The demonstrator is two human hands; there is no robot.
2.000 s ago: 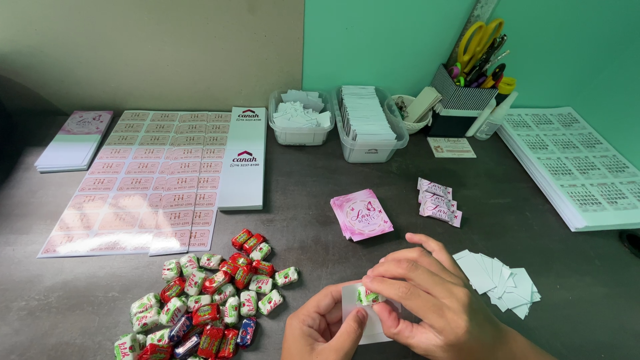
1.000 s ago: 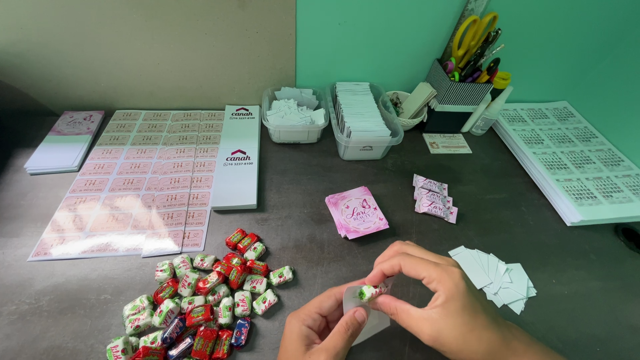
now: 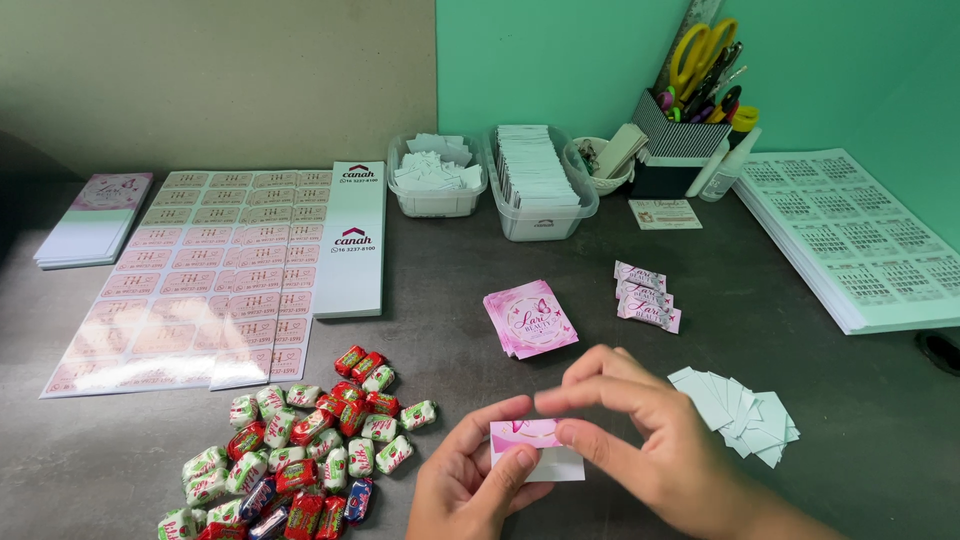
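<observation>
My left hand [image 3: 480, 472] pinches a small white paper card [image 3: 559, 466], whose pink printed edge is folded over toward me. The thumb of my right hand [image 3: 637, 435] touches the right end of that fold, its other fingers raised and slightly blurred. No candy shows at the card now. Left of my hands lies a pile of wrapped candies [image 3: 296, 475] in red, white-green and blue. Beyond my hands sit a stack of pink printed cards [image 3: 532, 321] and several pink-wrapped candies [image 3: 646, 300]. White paper pieces [image 3: 739, 411] are spread to the right.
Printed label sheets [image 3: 180, 281] and a pad of white printed strips [image 3: 349, 270] lie left. Two plastic tubs of papers [image 3: 437, 199] [image 3: 541, 221], a small white basket [image 3: 611, 182] and a striped pen holder [image 3: 679, 135] stand at the back. Calendar sheets [image 3: 862, 240] lie right.
The green-white candy seen between my fingers earlier is out of sight. The card now shows its pink printed side folded over, and the fingers of my right hand have lifted.
</observation>
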